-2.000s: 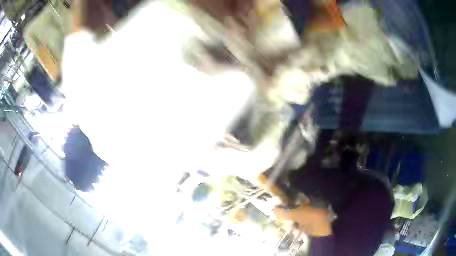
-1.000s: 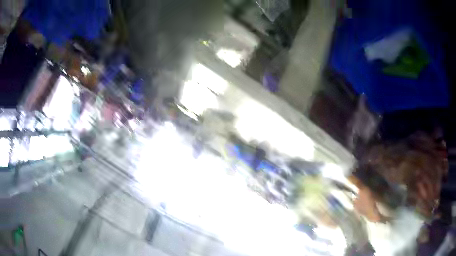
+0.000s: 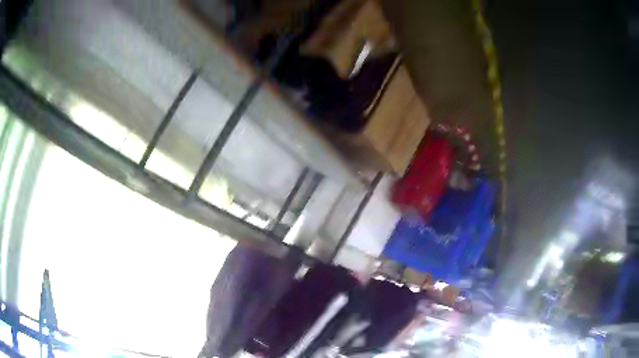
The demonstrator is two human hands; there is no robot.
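Observation:
Neither of my hands is in view. Nearest in front of me is a long pale table (image 3: 280,129) with an orange-brown edge, seen tilted. A brown cardboard box (image 3: 398,122) stands at its far side, with dark cloth (image 3: 315,84) in or against it. A red cloth or container (image 3: 424,175) and a blue crate (image 3: 445,234) lie beyond the box. The picture is blurred and partly washed out by glare.
Dark metal bars (image 3: 225,136) run beside the table. Dark purple clothing (image 3: 294,301), seemingly of people, shows at the lower middle. A yellow line (image 3: 495,91) runs along the dark floor (image 3: 560,91) at the right. Strong glare fills the lower left.
The view has swung away from the people and the bright workstations. The long table, cardboard box, red item, blue crate and yellow floor line now show. No hand of mine shows.

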